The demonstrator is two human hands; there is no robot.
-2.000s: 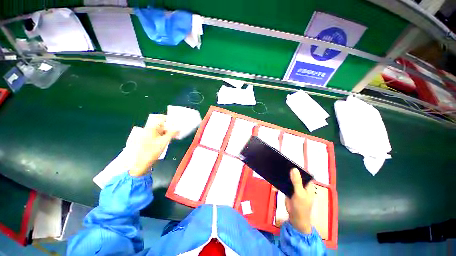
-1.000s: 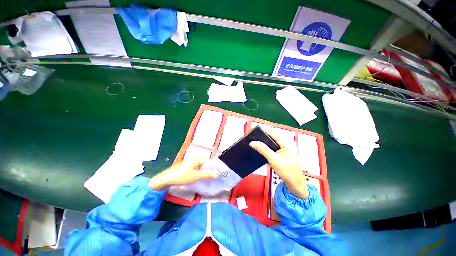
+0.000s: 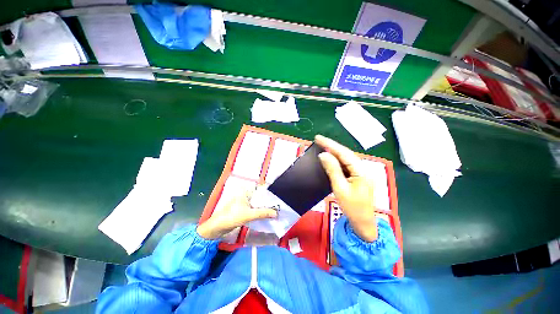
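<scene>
My right hand (image 3: 356, 190) holds a dark smartphone (image 3: 302, 183), tilted, above the red tray (image 3: 210, 206). My left hand (image 3: 236, 214) holds a thin white sleeve (image 3: 274, 216) at the phone's lower left end. The sleeve covers that end; how far the phone sits inside it cannot be told. Several slots of the tray hold white rectangles. One red slot at the front holds a small white label (image 3: 295, 246). Beside it, partly under my right arm, a bare phone (image 3: 335, 216) shows dark camera dots. The hands hide the tray's middle.
Fanned white sleeves (image 3: 141, 211) lie left of the tray. Loose white pieces (image 3: 274, 111) and a folded sheet (image 3: 360, 125) lie beyond it. A puffy white bundle (image 3: 425, 142) lies at the right. A green partition with rails and a blue-and-white notice (image 3: 377, 50) stands behind.
The left hand has brought a white sleeve from the left to the phone, and both hands now meet over the tray. The phone has turned and moved left. The view has shifted slightly.
</scene>
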